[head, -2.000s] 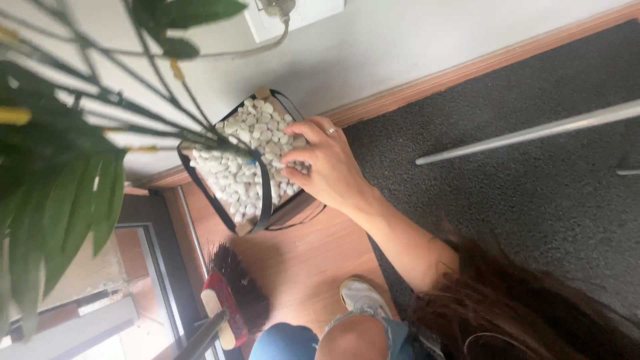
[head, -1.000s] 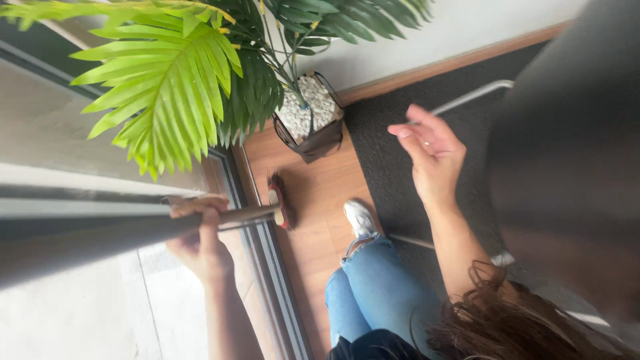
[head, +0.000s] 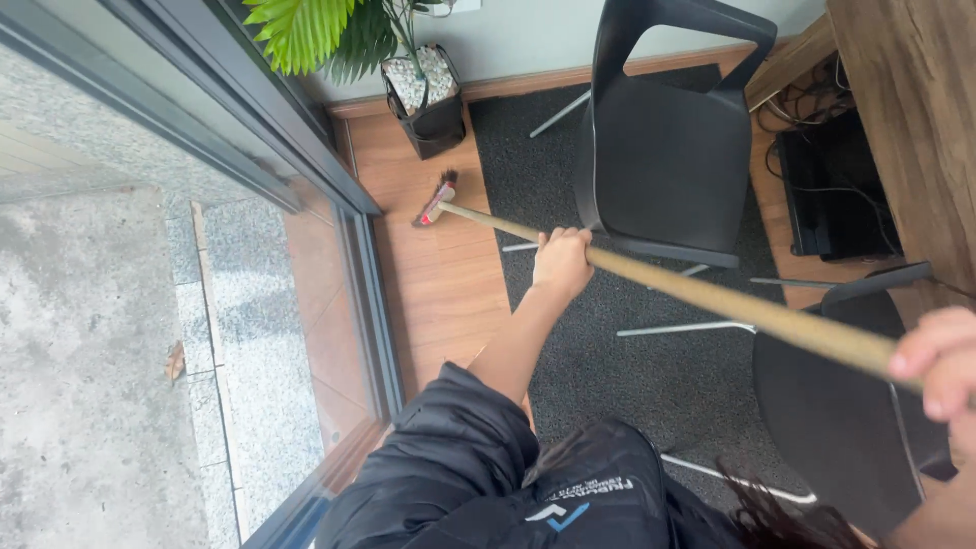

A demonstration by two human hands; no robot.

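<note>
A broom with a long wooden handle runs from the upper middle to the right edge. My left hand is closed around the handle's middle. Around its upper end, at the right edge, is my right hand, partly cut off by the frame. The broom head, red and white with dark bristles, rests on the wood floor beside the glass door. Just beyond it stands a black plant pot filled with white pebbles, with green palm leaves above.
A dark grey rug lies right of the wood floor. On it stand a black chair and a second black chair. A wooden desk is at the right, with cables and a black box below. The door frame borders the left.
My right hand was at the pebbles, then raised in the air; now it holds the broom handle. My left hand has moved along with the broom, away from the glass door. The view has swung widely.
</note>
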